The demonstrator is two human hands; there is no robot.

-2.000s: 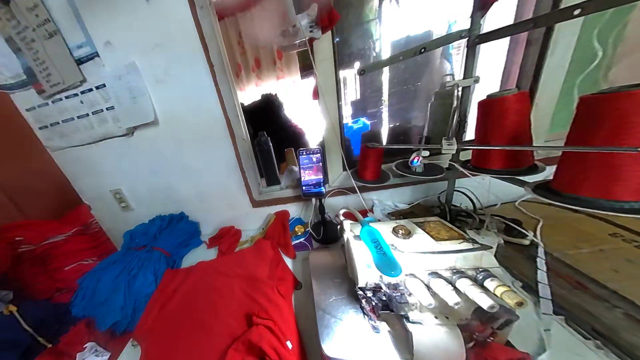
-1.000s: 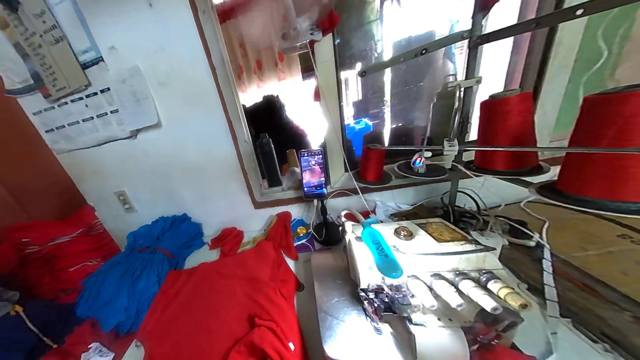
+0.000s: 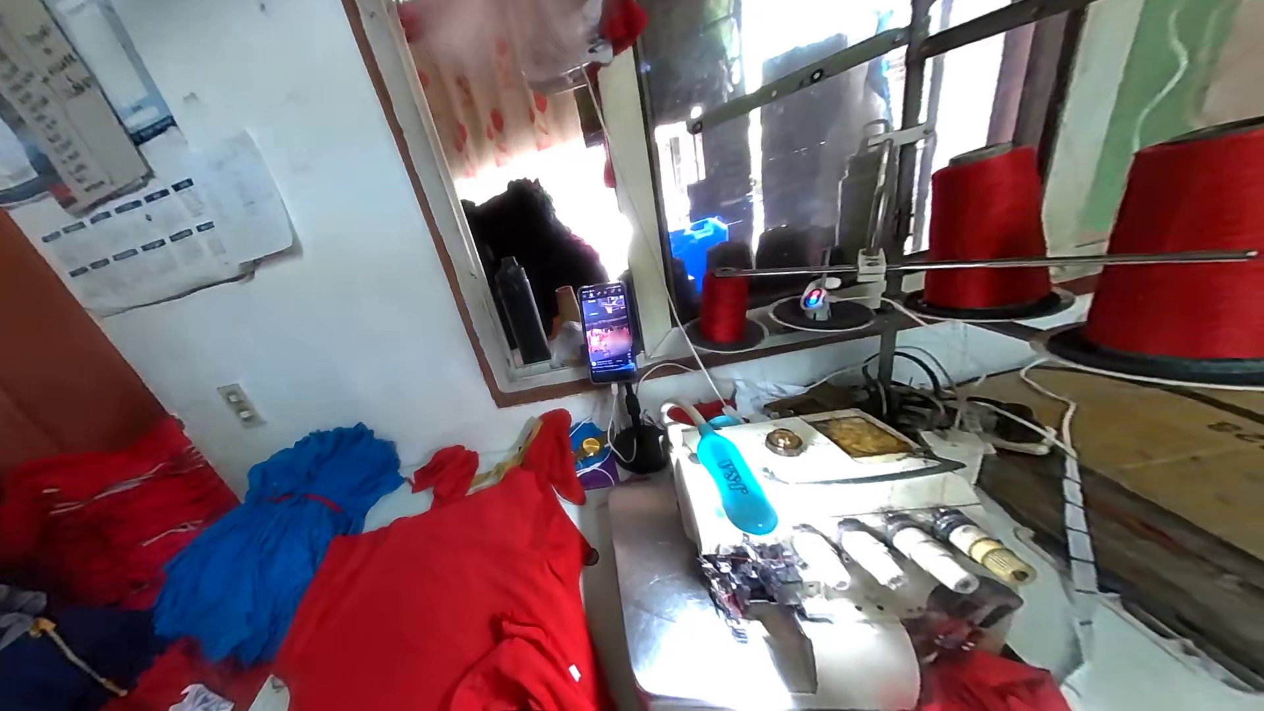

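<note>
Neither of my hands shows in the head view. A white overlock sewing machine [image 3: 839, 494] stands at the lower middle right, its metal work plate [image 3: 657, 592] bare in front and to the left. A turquoise gooseneck lamp [image 3: 736, 482] lies over the machine's top. Left of the plate, a red garment [image 3: 454, 592] is spread out, partly folded over itself at the bottom. Beside it sits a tied bundle of blue fabric [image 3: 286, 543]. More red fabric [image 3: 987, 681] lies below the machine's right end.
Behind the machine a lit phone [image 3: 608, 333] stands on a holder. Large red thread cones [image 3: 987, 232] and a small one [image 3: 724, 308] sit on a metal thread stand [image 3: 899, 178] before the window. A pile of red cloth [image 3: 109, 513] lies far left; cables run behind the machine.
</note>
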